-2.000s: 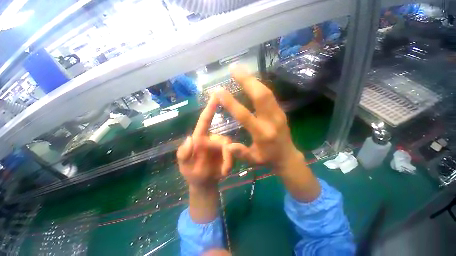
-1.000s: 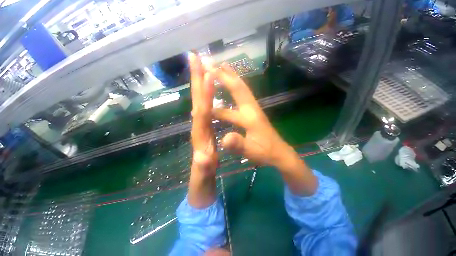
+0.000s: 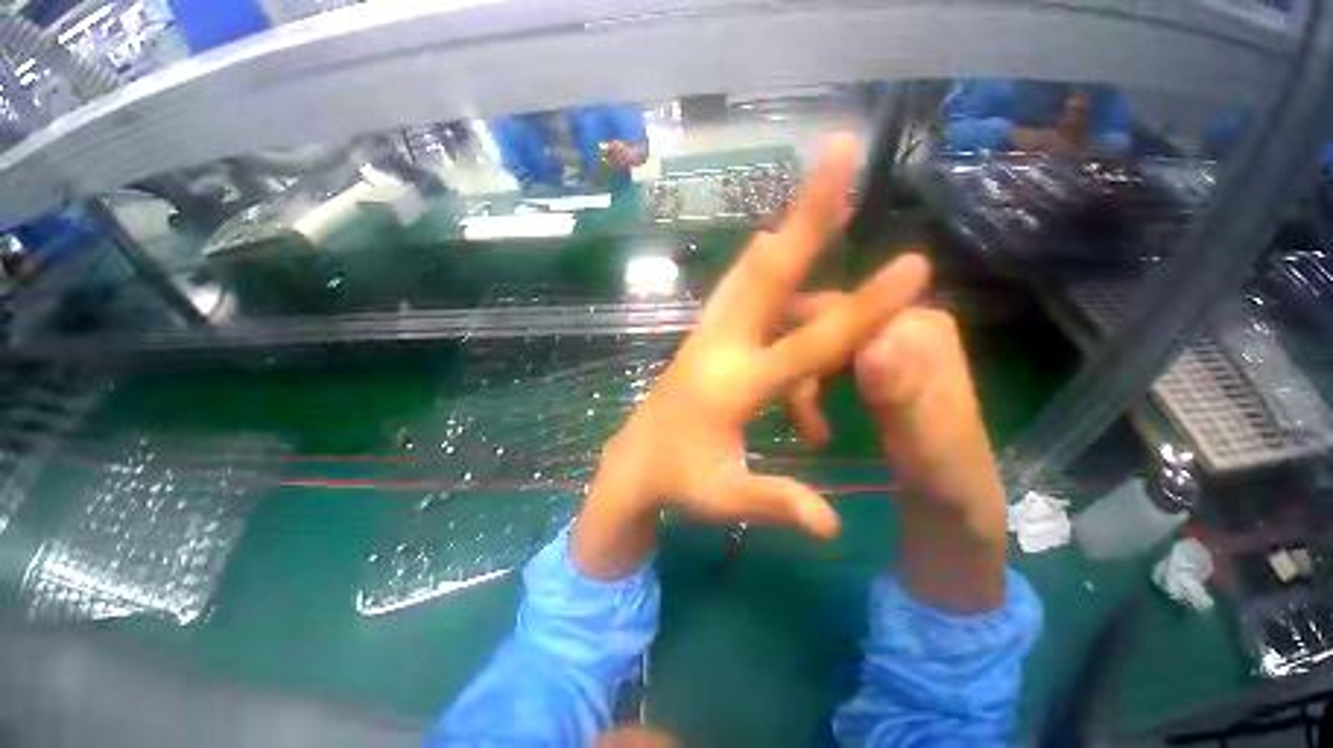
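My left hand [image 3: 716, 380] is bare and raised over the green bench mat [image 3: 731, 643], its fingers spread and nothing seen in it. My right hand [image 3: 928, 417] is bare and close beside it on the right, blurred, with its fingers bent and partly hidden behind the left fingers. Whether the hands touch cannot be told. I see no part held between them. Blue sleeves cover both forearms.
Clear plastic trays [image 3: 146, 526] lie at the left and behind my left hand. At right stand a whitish pump bottle [image 3: 1126, 519], crumpled white wipes [image 3: 1041, 522], a metal post [image 3: 1170, 292] and a pale slotted tray [image 3: 1221, 395]. Blue-clad people [image 3: 563, 146] sit opposite.
The hands have moved apart from their palm-to-palm pose. My left fingers have spread and tilted right, and my right fingers have bent. The view has turned, and the bottle appears farther right and lower.
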